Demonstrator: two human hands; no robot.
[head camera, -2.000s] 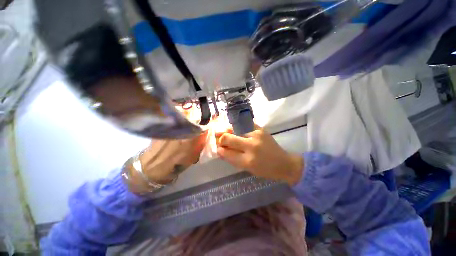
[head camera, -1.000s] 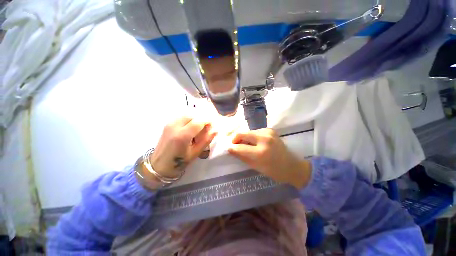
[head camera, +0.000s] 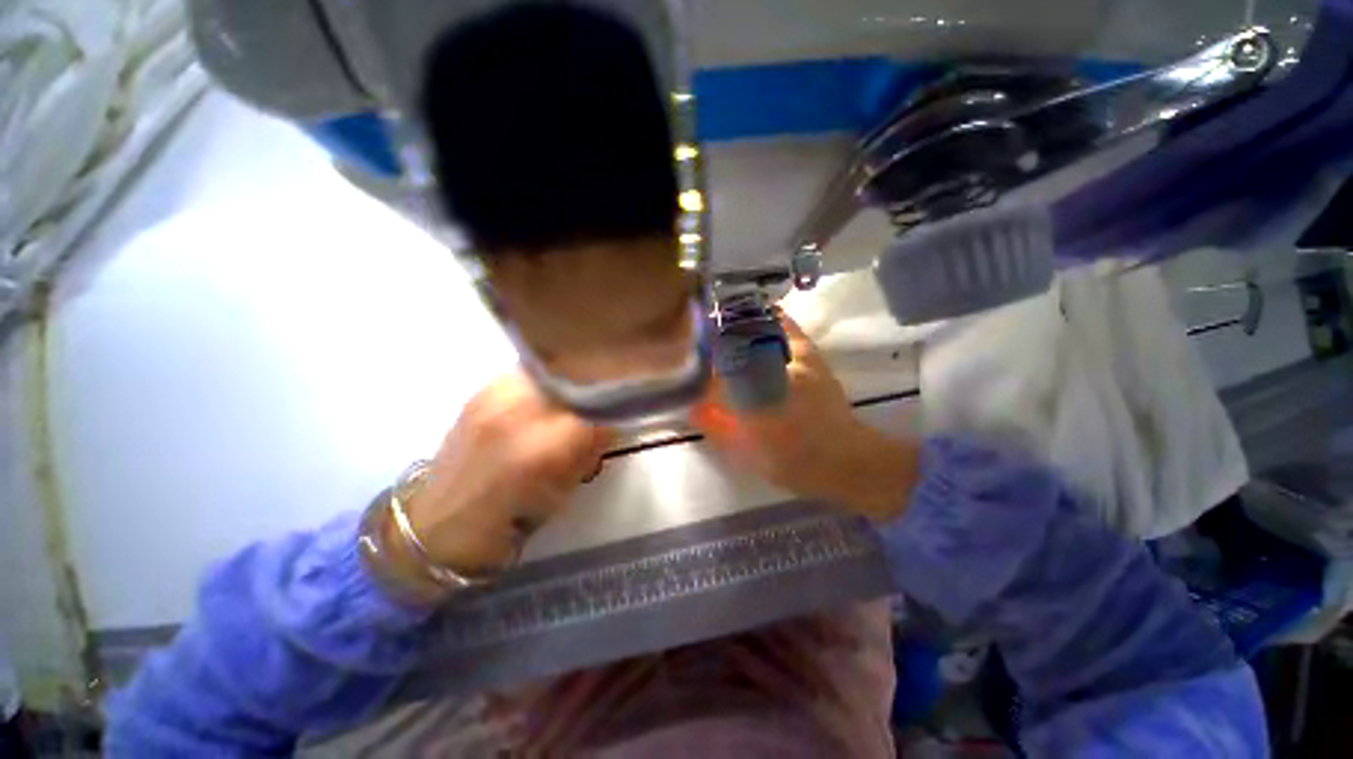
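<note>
The white sewing machine head (head camera: 801, 186) looms at the top, and its mirror-like shiny-rimmed part (head camera: 594, 319) covers the needle area. The grey attachment (head camera: 752, 366) sits just right of it. My left hand (head camera: 512, 467) is on the bed, left of the needle area, with its fingertips partly hidden behind the shiny part. My right hand (head camera: 816, 438) is beside and partly behind the grey attachment, blurred. I cannot tell what either hand holds. White garment pieces (head camera: 1076, 393) drape over the bed to the right.
A ruler strip (head camera: 683, 590) runs along the table's front edge. A grey ribbed knob (head camera: 968, 264) is on the head. Purple cloth (head camera: 1202, 171) hangs at upper right. White work pieces (head camera: 74, 163) lie at upper left. A blue plastic crate (head camera: 1261, 593) is at lower right.
My right hand has moved up beside the grey attachment. My left hand has turned and sits slightly left and lower. The pale piece between my hands no longer shows. The view is closer to the head.
</note>
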